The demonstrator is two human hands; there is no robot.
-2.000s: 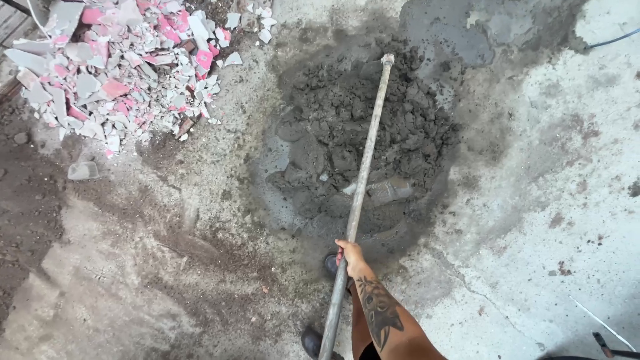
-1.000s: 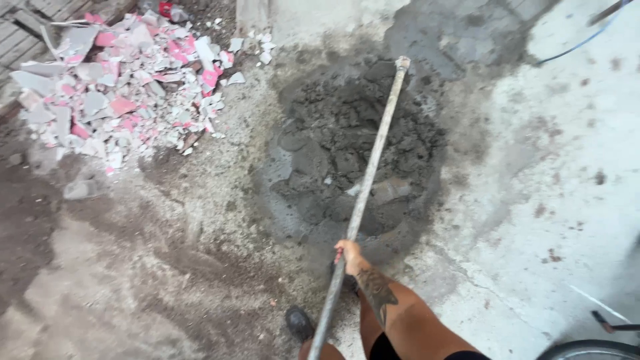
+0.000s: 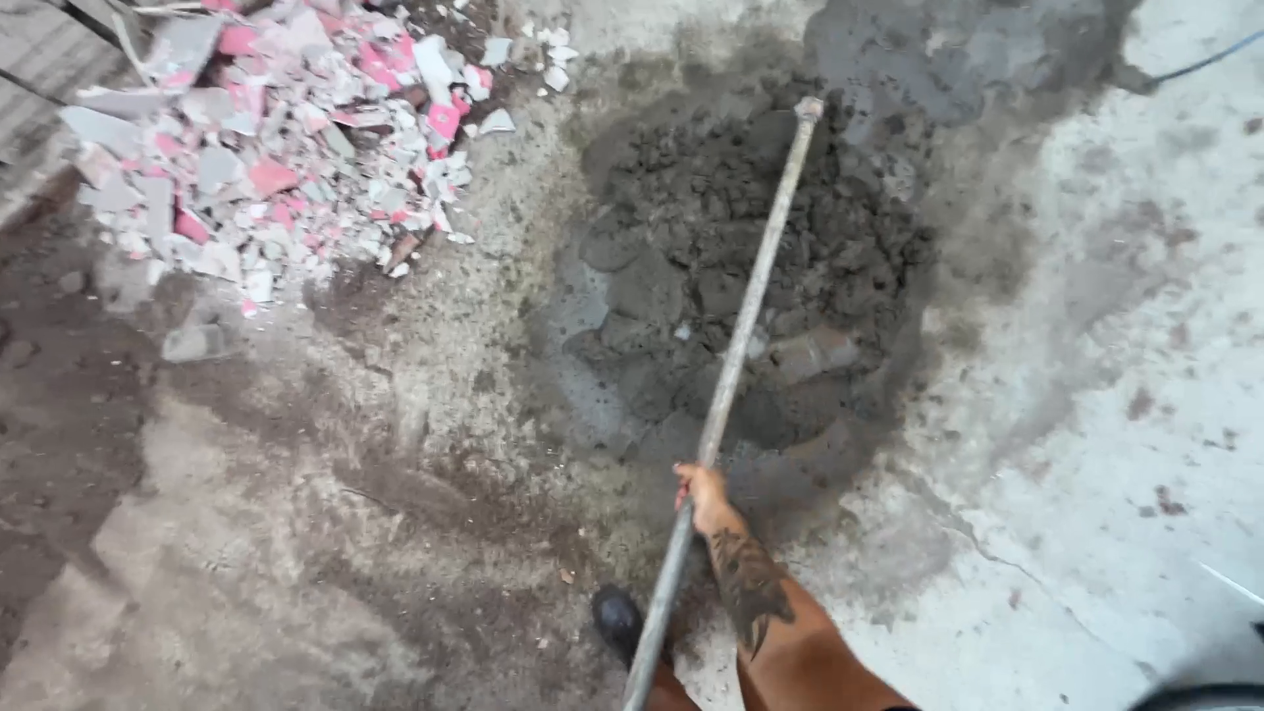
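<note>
My right hand (image 3: 701, 494) is closed around a long, pale, dirt-smeared pole (image 3: 752, 296), the handle of a tool. The pole runs from the bottom edge up across a round heap of wet grey mortar or concrete (image 3: 681, 237). Its far end, a small knob-like fitting, is over the upper right of the heap; whether a blade lies under the mix cannot be told. A smooth, paler patch or piece (image 3: 810, 357) shows in the mix, right of the pole. My left hand is out of view, as is the near end of the pole.
Broken pink, white and grey rubble (image 3: 286, 148) lies at upper left, beside wooden boards (image 3: 49, 69). Dark loose soil (image 3: 59, 395) covers the left edge. My dark boot (image 3: 618, 620) stands below the heap. Wet slurry (image 3: 928, 59), a blue cord (image 3: 1210, 61) and part of a black ring (image 3: 1205, 697) lie to the right.
The pole's far end has moved somewhat to the right over the heap since the earliest frame. My right hand keeps its hold on the pole throughout.
</note>
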